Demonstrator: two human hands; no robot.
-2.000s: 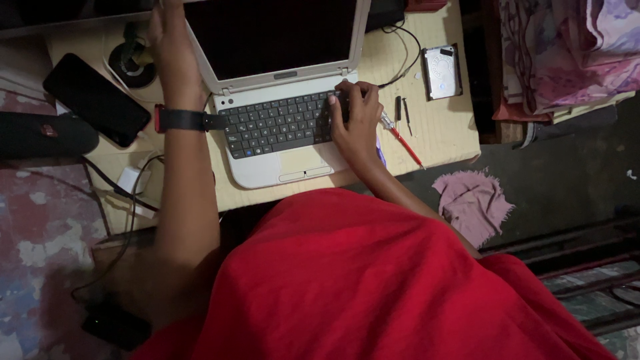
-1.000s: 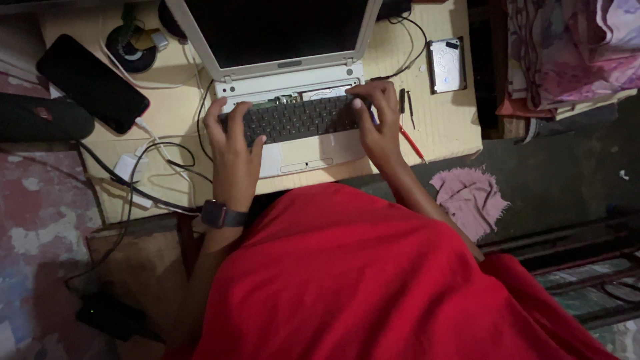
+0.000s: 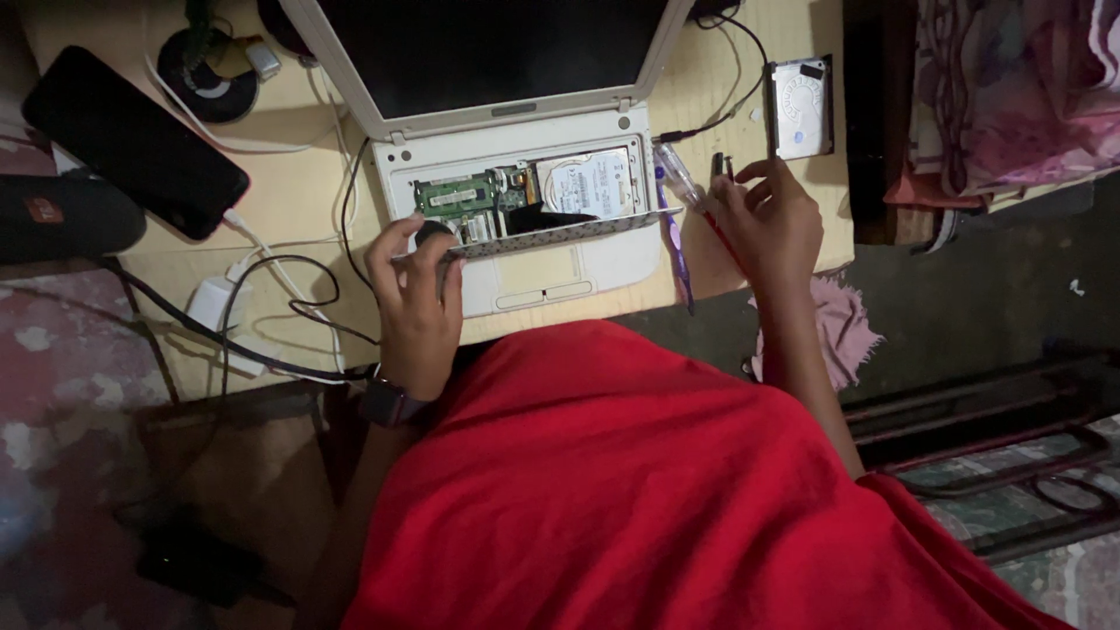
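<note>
An open laptop point(image 3: 612, 260) lies on the wooden table with its keyboard point(image 3: 560, 234) tipped up on edge. My left hand point(image 3: 418, 302) grips the keyboard's left end between thumb and fingers. Behind the keyboard, a green circuit board point(image 3: 446, 198) and a fitted hard drive point(image 3: 588, 185) are exposed. To the laptop's right, my right hand point(image 3: 770, 219) has its fingers around or beside small dark tools point(image 3: 719, 164); its grip is unclear. A red screwdriver with a clear handle point(image 3: 681, 175) and a purple pen-like tool point(image 3: 675, 249) lie between that hand and the laptop.
Another hard drive point(image 3: 803, 109) rests at the table's right. On the left are a black phone point(image 3: 136, 144), a dark cylindrical speaker point(image 3: 66, 219), a white charger point(image 3: 217, 302) and tangled cables. A black cable plugs into the laptop's right side. A pink cloth point(image 3: 844, 332) hangs or lies beyond the table edge.
The keyboard has gone from lying in the laptop to standing tipped up, uncovering the inside. My right hand has left the keyboard and moved right to the small tools.
</note>
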